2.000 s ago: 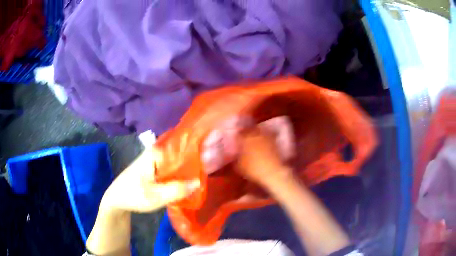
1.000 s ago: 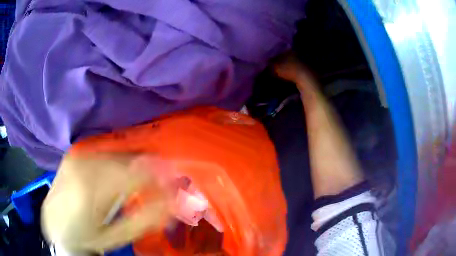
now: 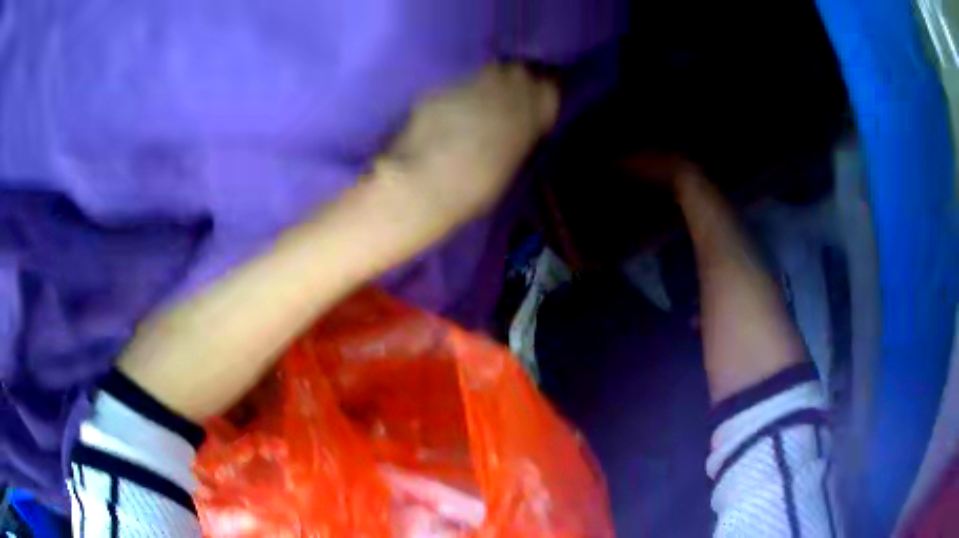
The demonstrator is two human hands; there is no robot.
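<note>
A large heap of purple fabric (image 3: pixel 263 116) fills the upper left, blurred. My left hand (image 3: pixel 473 137) lies at the right edge of this heap with its fingers curled; whether it grips the fabric cannot be told. My right hand (image 3: pixel 660 168) reaches into the dark space under the table, dim and blurred, and its fingers are hard to make out. The red plastic bag (image 3: pixel 536 431) lies open at the bottom centre, below my left forearm, with no hand on it. A pink plastic bag (image 3: pixel 436 502) shows inside it.
The blue table edge (image 3: pixel 904 231) curves down the right side, beside my right forearm. A pale strip of something (image 3: pixel 529 315) lies between the bag and the dark area. A bit of blue (image 3: pixel 37 513) shows at the lower left corner.
My left hand has left the red bag and moved up and right to the edge of the purple heap. My right hand went from inside the bag to the dark space and remains there.
</note>
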